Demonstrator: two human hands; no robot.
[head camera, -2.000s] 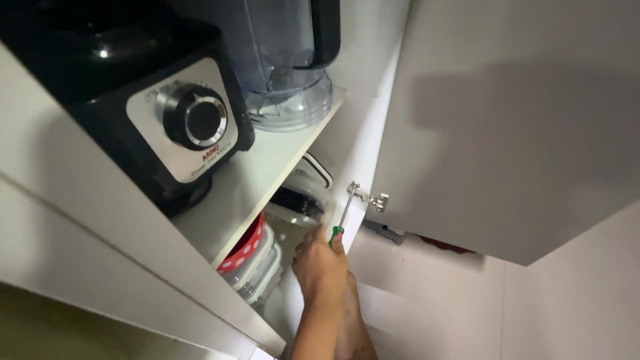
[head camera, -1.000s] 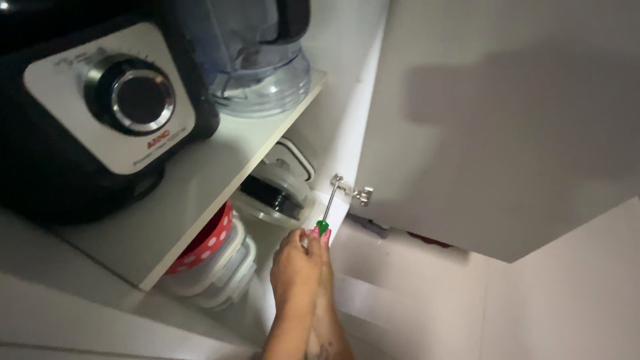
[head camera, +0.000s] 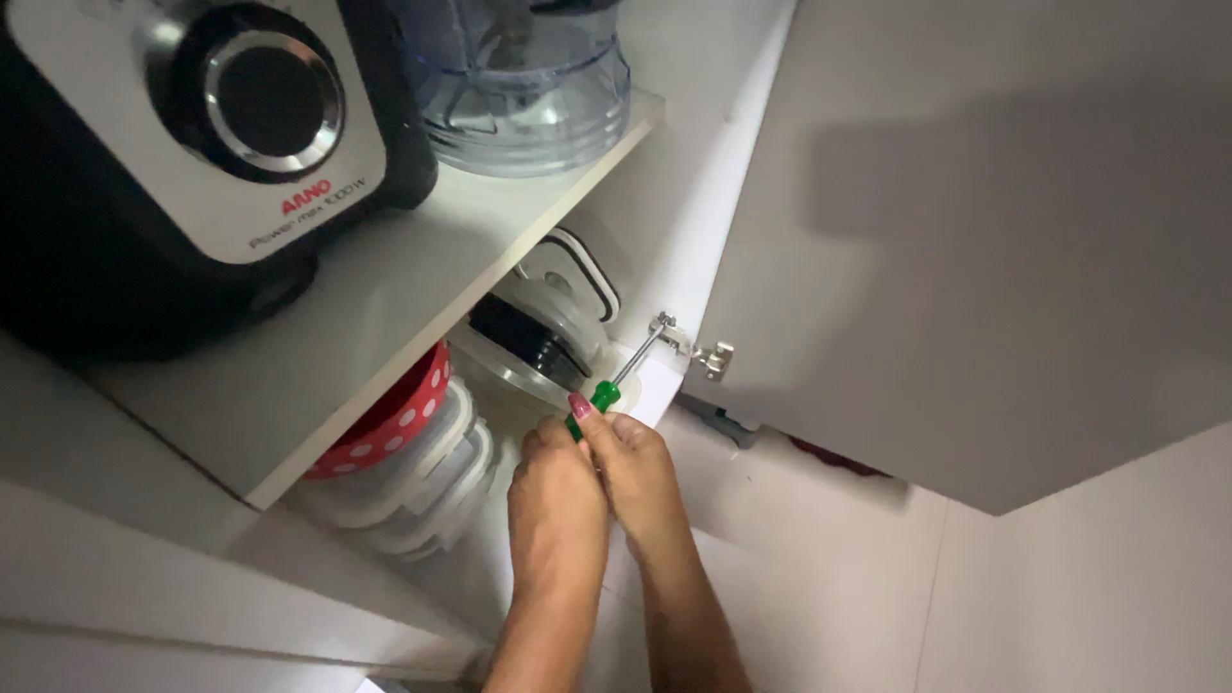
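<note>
A screwdriver with a green handle (head camera: 605, 395) is held in both of my hands. My left hand (head camera: 558, 500) wraps the rear of the handle, and my right hand (head camera: 637, 460) lies against it with the thumb along the green grip. The steel shaft slants up to the right, its tip at the mounting plate of a metal cabinet hinge (head camera: 668, 329) on the inner side wall. The hinge cup (head camera: 714, 360) is fixed to the open grey cabinet door (head camera: 924, 289). Whether the tip sits in a screw cannot be told.
An Arno blender base (head camera: 217, 221) and a clear plastic jug (head camera: 525, 115) stand on the shelf (head camera: 385, 337). Below are a red polka-dot bowl (head camera: 404, 419), stacked lidded containers (head camera: 433, 491) and a clear lid (head camera: 568, 279). The door's lower corner juts out over the floor tiles (head camera: 847, 577).
Both hands stay on the screwdriver at the hinge, while the view has come closer to the shelf and hinge. In the earliest frame my hands overlap more.
</note>
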